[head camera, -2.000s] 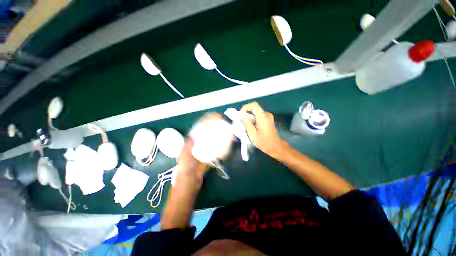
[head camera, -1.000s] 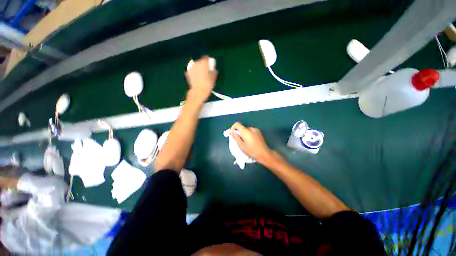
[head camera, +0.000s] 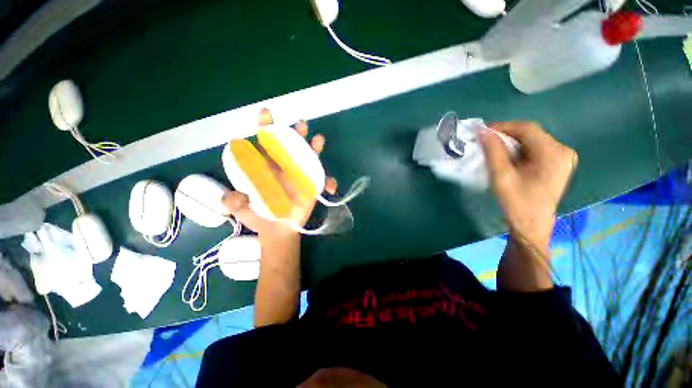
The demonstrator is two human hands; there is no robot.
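My left hand (head camera: 292,197) holds an opened hand warmer pair (head camera: 277,170), two white halves side by side with yellow-orange inner faces up. White cord loops hang from its lower right end. My right hand (head camera: 535,174) holds a white wiping cloth (head camera: 474,163) at the solvent dispenser bottle (head camera: 451,136). The cloth partly covers the bottle, whose round lid stands open. Whether the cloth touches the opening cannot be told.
Waiting units (head camera: 201,199) with cords and white wipes (head camera: 143,280) lie at the left. Beyond the pale guide rail (head camera: 349,95), the conveyor belt (head camera: 220,53) carries spaced units. A squeeze bottle (head camera: 561,57) with red cap is upper right.
My left hand has come back from the belt and now holds an opened pair. My right hand has moved right with the cloth to the dispenser bottle. The camera view has shifted.
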